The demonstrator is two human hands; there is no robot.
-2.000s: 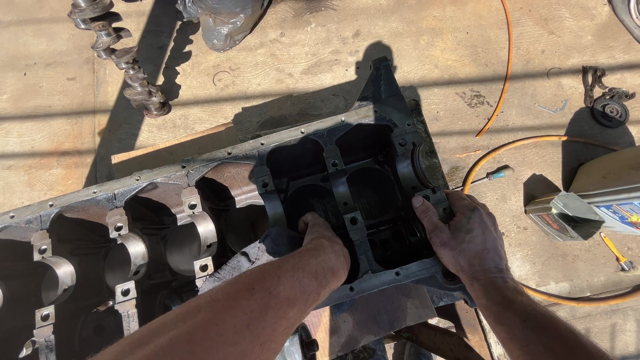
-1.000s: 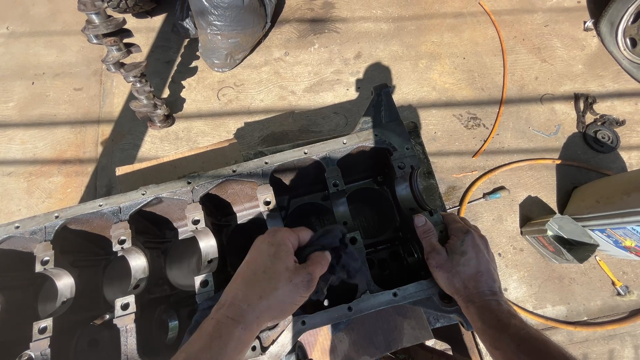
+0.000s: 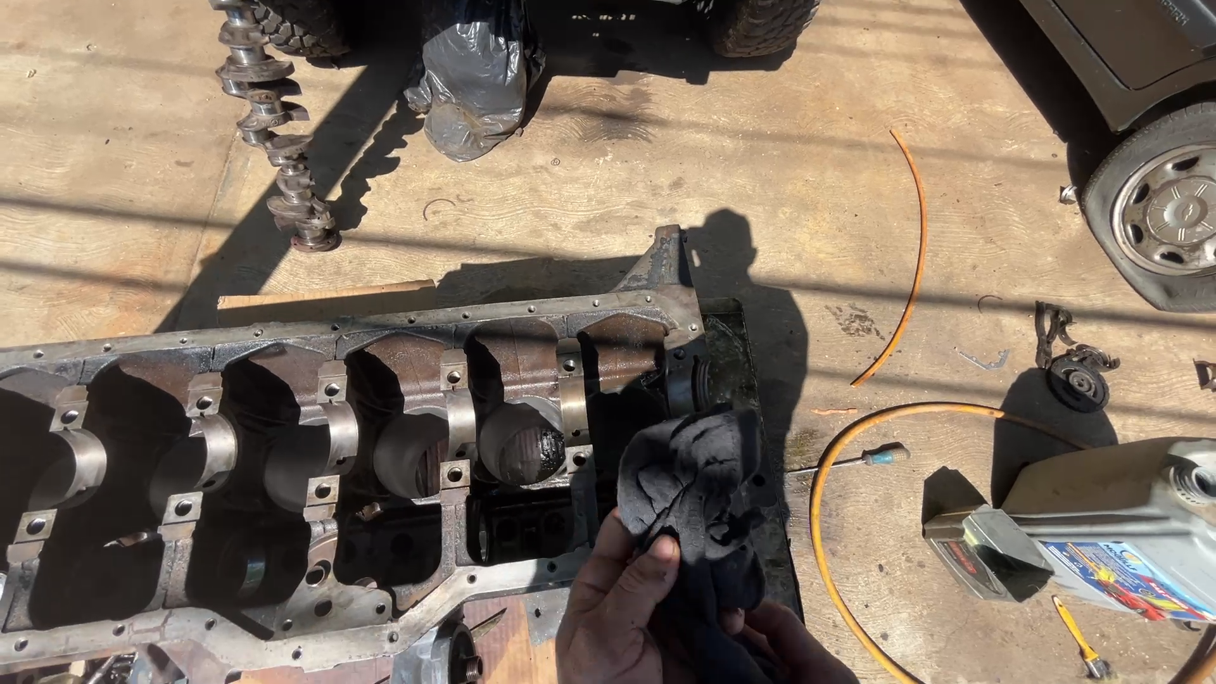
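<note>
A dark cloth rag [image 3: 698, 494] is bunched up over the right end of an engine block [image 3: 513, 579], whose main bearing saddles and cylinder bores face up. My left hand [image 3: 617, 608] pinches the rag between thumb and fingers. Lower right, my right hand [image 3: 784, 641] grips the rag's hanging lower part, its fingers partly hidden by the cloth. Oil glistens in the cylinder bore [image 3: 532, 446] nearest the rag.
A crankshaft [image 3: 275, 123] stands upright behind the block, near a black plastic bag [image 3: 475, 85]. To the right lie an orange hose [image 3: 819, 503], a screwdriver [image 3: 883, 455], a container [image 3: 1111, 484], a yellow-handled brush [image 3: 1078, 632] and a pulley part [image 3: 1078, 380]. A car wheel [image 3: 1164, 209] is beyond.
My left hand has come out from inside the block with the rag. My right hand has left the block's right end and now holds the rag too. The view has shifted.
</note>
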